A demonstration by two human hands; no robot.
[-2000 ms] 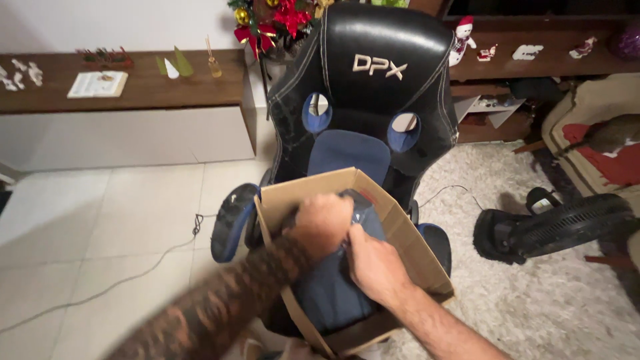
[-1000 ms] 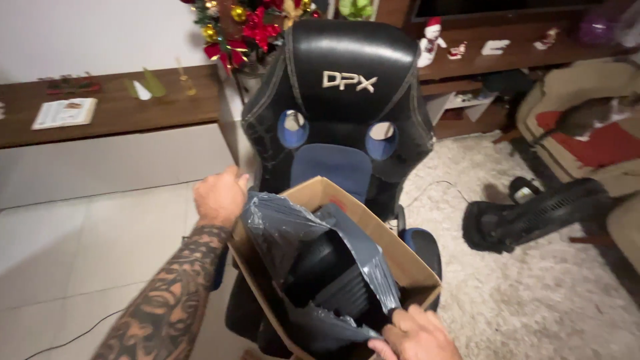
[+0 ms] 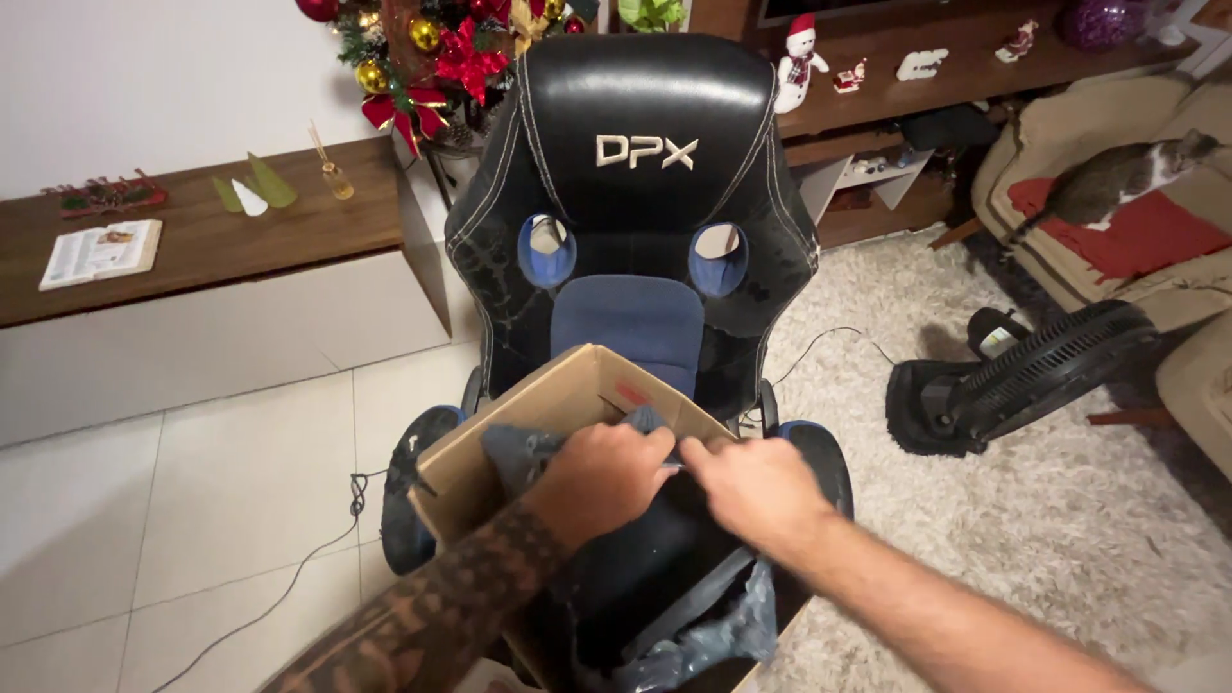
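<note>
An open cardboard box point(image 3: 520, 395) rests on the seat of a black and blue gaming chair point(image 3: 654, 106). Inside it lies a dark object point(image 3: 645, 577), partly wrapped in a grey plastic bag point(image 3: 717, 635); what the object is I cannot tell. Near the box's far side, my left hand point(image 3: 606, 472) pinches a bunched part of the bag. Close beside it on the right, my right hand point(image 3: 756, 486) grips the bag's edge, its fingertips partly hidden. More of the grey plastic shows left of my left hand and low in the box.
A black fan point(image 3: 1039, 375) lies tilted on the shaggy rug point(image 3: 866, 539) at the right, its cord running toward the chair. A cat point(image 3: 1126, 178) rests on a beige armchair point(image 3: 1039, 135). At the left are a low cabinet point(image 3: 221, 318) and a loose cable point(image 3: 289, 587) on the tiles.
One second ago my hands were wide apart, holding the bag spread at the box's near right and far left. Now both are close together at its far side.
</note>
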